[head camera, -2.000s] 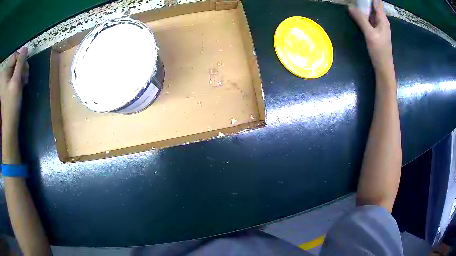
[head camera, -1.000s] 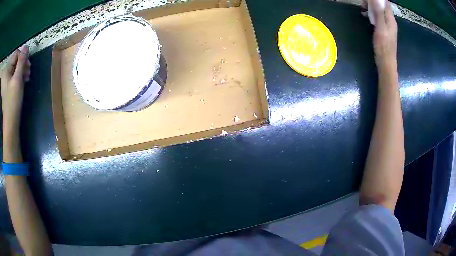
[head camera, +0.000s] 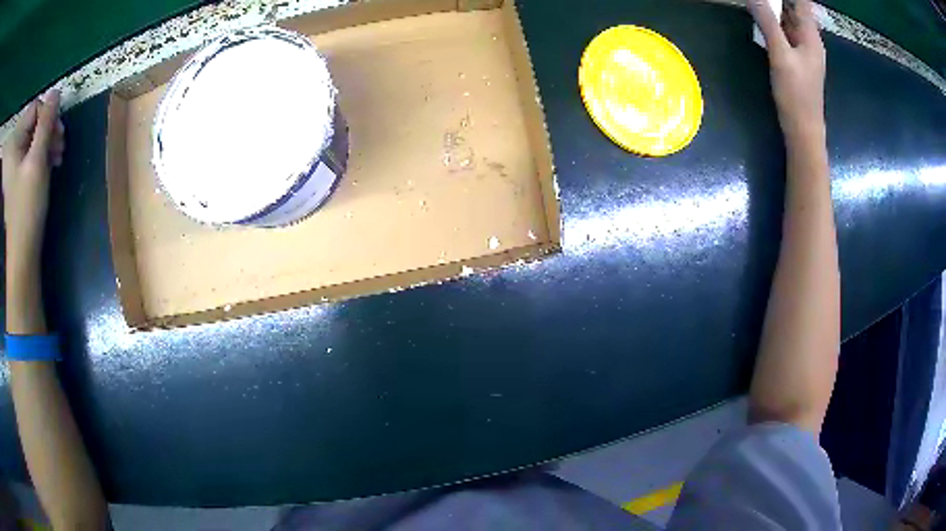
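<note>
My right hand (head camera: 794, 52) is at the upper right by the bench edge rail (head camera: 851, 29), cut off by the top edge, with its fingers on a white wipe (head camera: 766, 23). My left hand (head camera: 36, 135) is at the far left by the rail's other end, fingers bent; whether it holds anything cannot be seen. A tin of white compound (head camera: 244, 124) stands in the left part of a shallow cardboard tray (head camera: 342, 296). A yellow round lid (head camera: 641, 90) with whitish smears lies right of the tray.
The dark green glossy worktop (head camera: 446, 384) carries small white specks. A green conveyor belt (head camera: 62, 36) lies beyond the rail. Grey floor with a yellow line (head camera: 656, 499) shows below the bench. A dark object (head camera: 871, 394) stands at the lower right.
My right hand has moved slightly right along the rail with the wipe. My left hand stays by the rail. The tin, tray and lid shift only slightly with the view.
</note>
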